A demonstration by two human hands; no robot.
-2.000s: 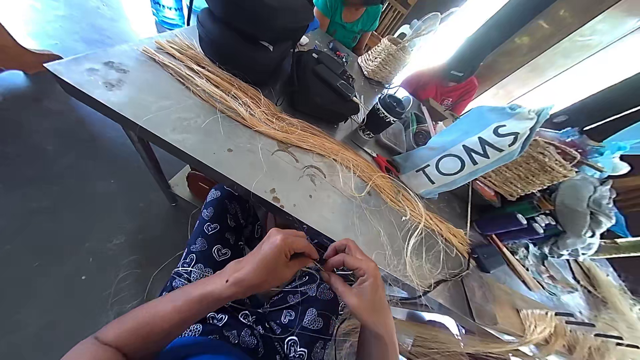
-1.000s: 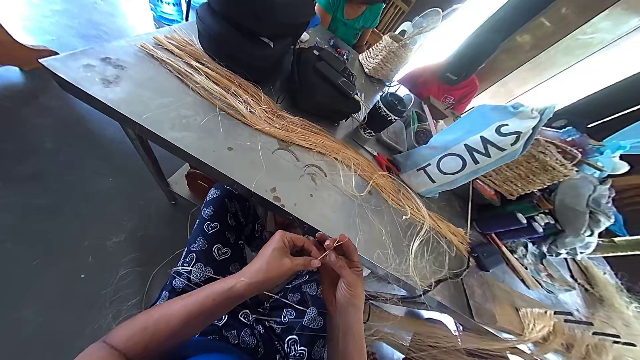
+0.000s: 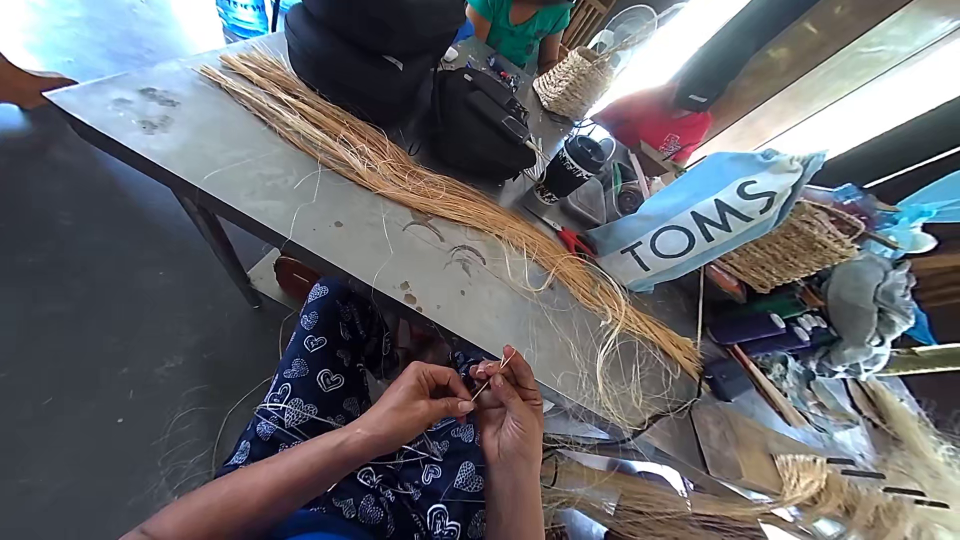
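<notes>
Above my lap, my left hand [image 3: 424,401] pinches a thin strand of plant fibre [image 3: 481,389] between thumb and fingertips. The strand's other part lies in the fingers of my right hand [image 3: 511,401], which is turned palm up with its fingers curled. Pale loose fibres trail over my dark blue trousers with white hearts [image 3: 330,381]. A long bundle of tan fibres [image 3: 450,199] lies along the metal table [image 3: 360,240] beyond my hands, with thin curly fibres loose at its right end.
Black bags [image 3: 480,124], a lidded cup [image 3: 571,166], red-handled scissors [image 3: 576,241] and a light blue cloth bag [image 3: 697,217] stand or lie behind the bundle. Woven baskets [image 3: 574,81], thread spools [image 3: 746,328] and more fibres are farther off. Two people sit across the table, in green [image 3: 517,30] and red [image 3: 660,124].
My hands were close together over the strand; now they are slightly apart, and the right one has turned more palm up.
</notes>
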